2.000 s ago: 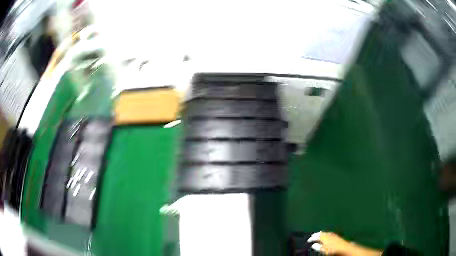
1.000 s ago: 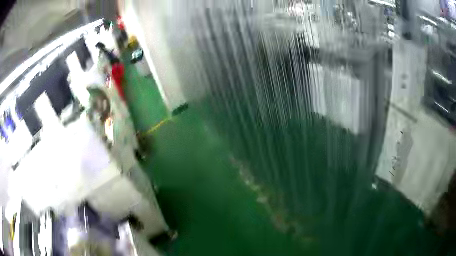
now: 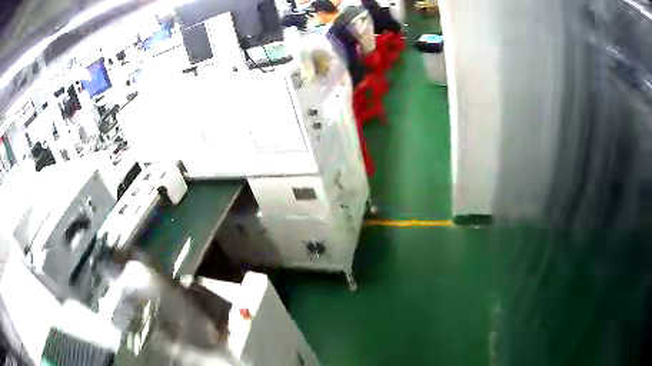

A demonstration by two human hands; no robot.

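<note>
Neither of my hands is in view. Nearest in front, at the lower left, is a blurred grey and white machine part (image 3: 136,304). Beside it stands a white cabinet (image 3: 266,325) with a small red spot on its top, perhaps a button (image 3: 245,313). Behind them a dark green bench top (image 3: 187,214) runs up to a large white machine (image 3: 286,207). What lies on the near machine is too blurred to tell.
Green floor (image 3: 400,286) with a yellow line (image 3: 407,223) lies right of the machines. A pale wall or pillar (image 3: 475,129) stands beyond it. Red stools (image 3: 369,96), a seated person (image 3: 348,43) and a bin (image 3: 435,61) are farther back.
The view has swung left from the floor and grey structures to the white machines and bench. The hand seen two seconds ago at the lower right is out of the picture.
</note>
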